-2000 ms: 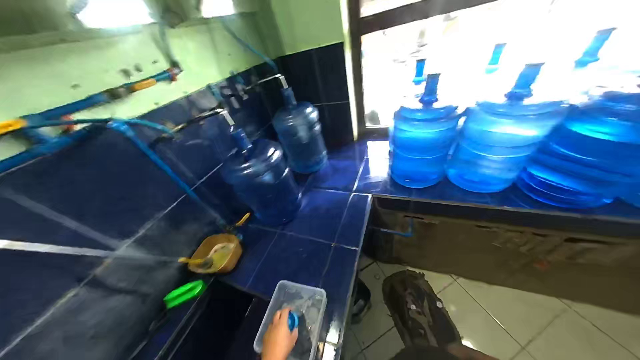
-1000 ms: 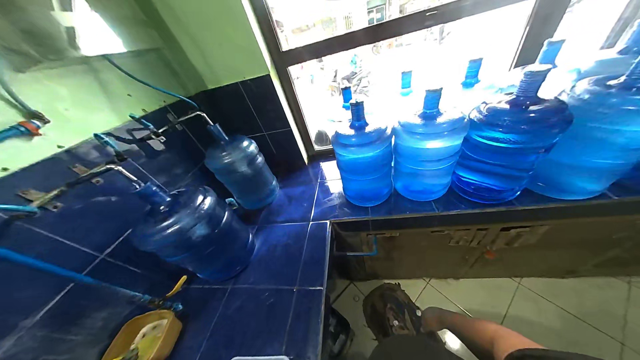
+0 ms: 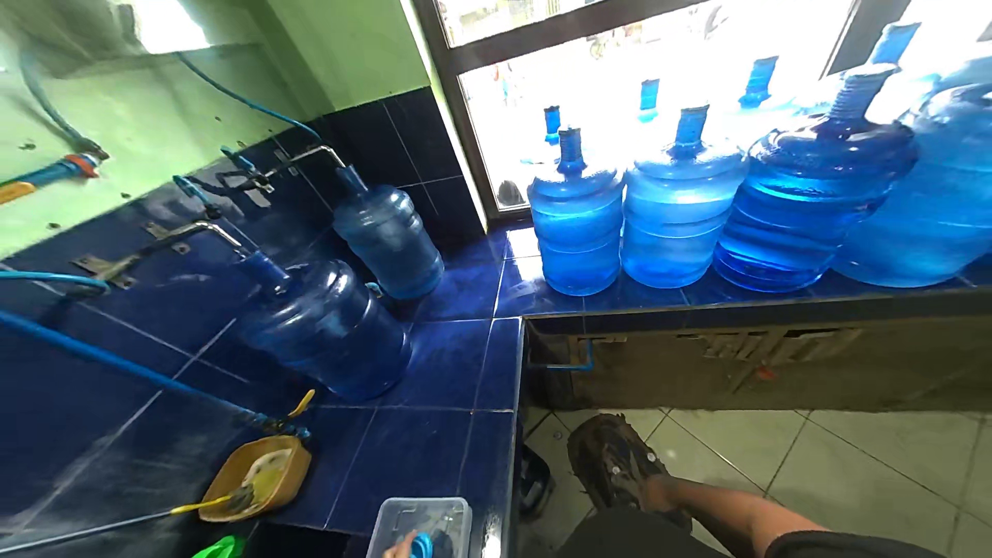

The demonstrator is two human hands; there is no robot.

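Note:
At the bottom edge, my left hand (image 3: 400, 547), mostly cut off, is at a clear plastic container (image 3: 425, 508), its fingers against a blue ring-like plastic piece (image 3: 421, 545). My right hand is not seen. Two blue water jugs, one nearer (image 3: 329, 329) and one farther (image 3: 391, 244), lean towards the left wall, their necks at metal spouts (image 3: 209, 229). A tan basket (image 3: 298, 473) holds something yellowish and a yellow-handled brush (image 3: 209, 502). Upright blue jugs (image 3: 577, 232), (image 3: 682, 221), (image 3: 810, 201) line the ledge by the window.
The dark blue tiled counter (image 3: 434, 442) has an edge along its right side. Blue pipes (image 3: 132, 368) run along the left wall. Below the ledge are a shoe (image 3: 612, 461), a bare limb (image 3: 728, 508) and pale floor tiles (image 3: 876, 465). A green object (image 3: 221, 548) lies lower left.
The view has swung to the window side. My left hand and the container, in full sight two seconds ago, left the view and now show only partly at the bottom edge.

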